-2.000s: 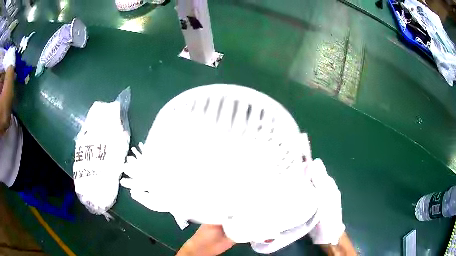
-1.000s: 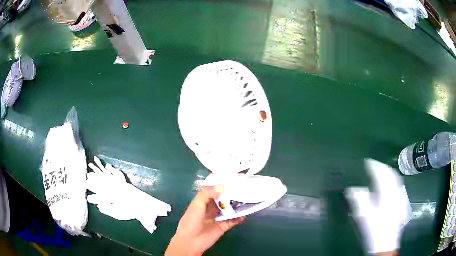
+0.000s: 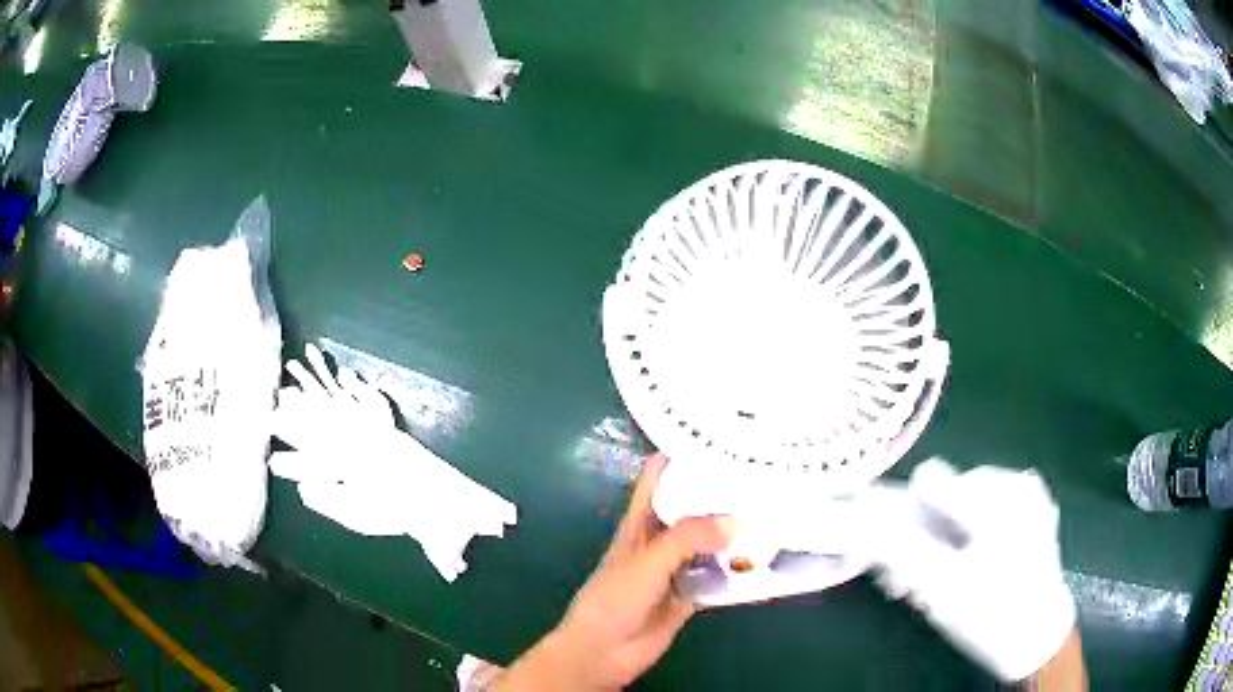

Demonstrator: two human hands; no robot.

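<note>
A white clip fan [image 3: 778, 325] is held up in front of me, its round slotted grille towards me. Its clip base [image 3: 798, 561] is below the head, with a small orange-copper dot at the joint. My bare left hand [image 3: 629, 595] grips the base at its left end. My right hand [image 3: 994, 561], in a white glove, is at the base's right end, blurred; its fingers overlap the base, and whether they grip it cannot be told.
Spare white gloves [image 3: 385, 460] and a printed glove bag [image 3: 210, 399] lie left. A small orange-brown part [image 3: 414, 262] lies beyond them. Another fan [image 3: 95, 115] is far left, a white post [image 3: 456, 47] at the back, a water bottle [image 3: 1179, 469] at right.
The fan has moved right in the picture and its slotted grille now faces me. My gloved right hand has come in from the right to the clip base. My left hand still holds the base.
</note>
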